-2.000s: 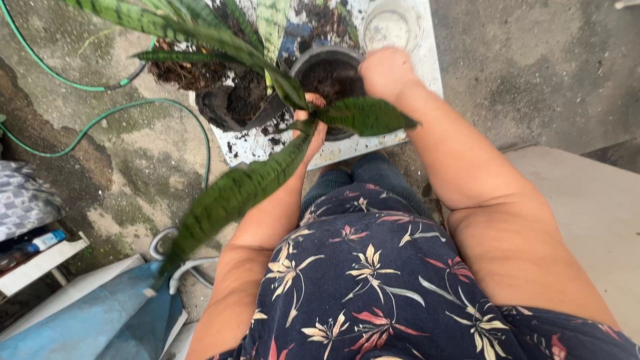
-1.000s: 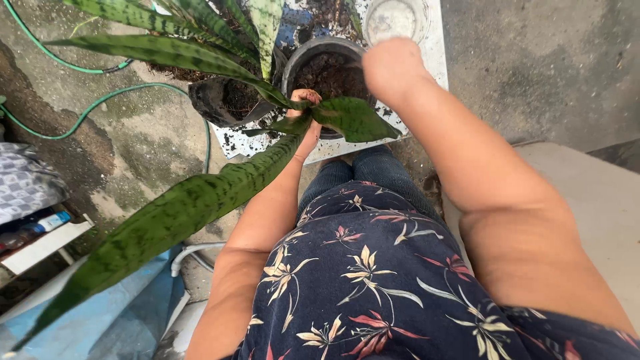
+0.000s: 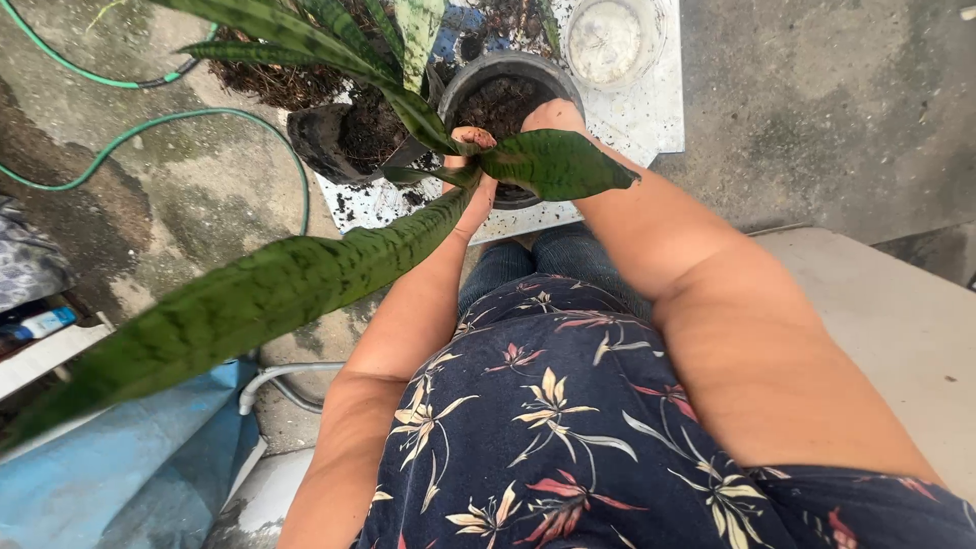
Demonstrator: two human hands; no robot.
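My left hand [image 3: 474,149] is closed around the base of a snake plant [image 3: 335,267], whose long banded leaves spread to the left and right over the near rim of a black plastic pot [image 3: 507,69]. Dark soil [image 3: 496,107] shows inside that pot. My right hand [image 3: 555,118] reaches in at the pot's right side; its fingertips are hidden, and whether it grips anything does not show. Left of the pot, a black grow bag [image 3: 316,141] with soil lies tilted beside more snake plant leaves. A clear round plastic tub [image 3: 610,42] stands at the pot's upper right.
A white board [image 3: 656,114] scattered with soil lies beneath the pots. A root clump [image 3: 282,76] sits at the upper left. A green hose [image 3: 206,113] curves over the concrete floor. Blue sheeting [image 3: 137,457] and a shelf edge [image 3: 53,354] are at the lower left.
My right hand has moved from above the pot's right rim, near the tub, down into the pot's right side. My left hand keeps its hold on the plant.
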